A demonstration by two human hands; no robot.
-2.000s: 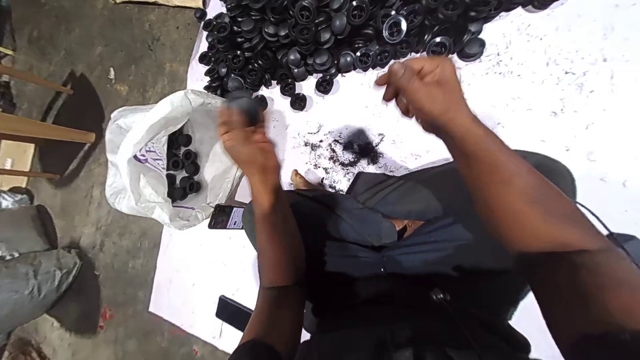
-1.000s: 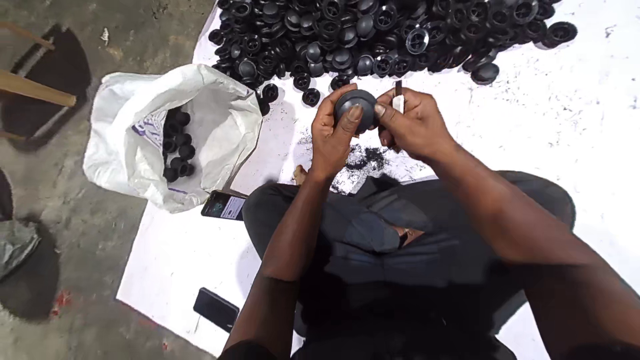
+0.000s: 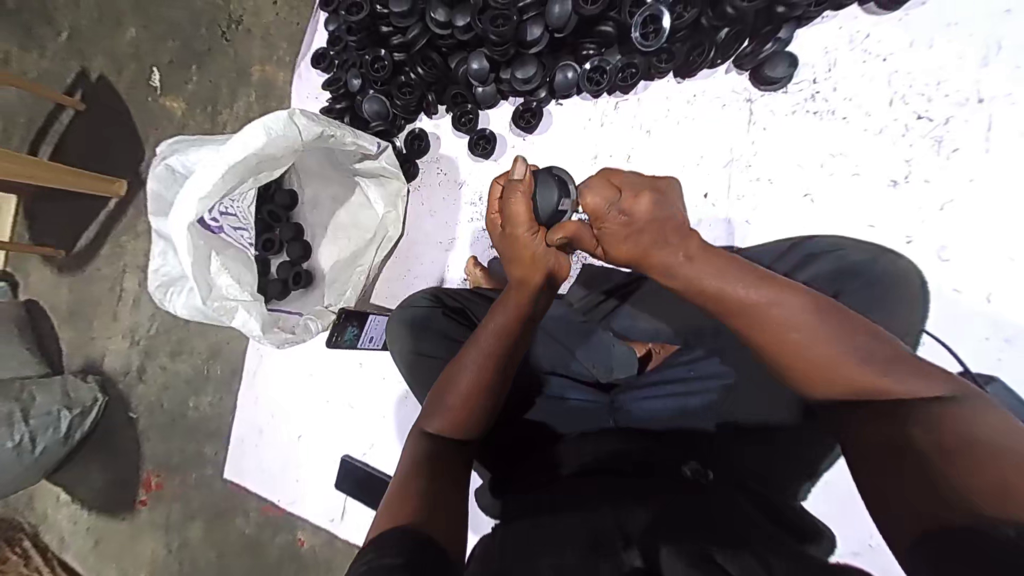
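My left hand (image 3: 524, 228) grips a round black plastic part (image 3: 552, 196), its thumb along the rim. On the part's right side, my right hand (image 3: 632, 216) is closed around a small blade (image 3: 566, 205), of which only a short bit shows at the rim. Both hands are close together above my lap. Beyond them lies a large heap of similar black round parts (image 3: 528, 72), some domed side up, others showing spokes. An open white woven sack (image 3: 180, 240) to the left holds several black pieces (image 3: 298, 250).
White sheeting (image 3: 880, 160) covers the floor under me. A lit phone (image 3: 358, 330) lies by the sack, a dark flat object (image 3: 362, 482) nearer. Wooden legs (image 3: 64, 172) and a grey bag (image 3: 48, 424) are at the far left. A cable (image 3: 952, 354) runs at the right.
My left hand came from beside the sack to meet my right hand. The blade, upright a second ago, is now against the round part's rim, mostly hidden by my right hand.
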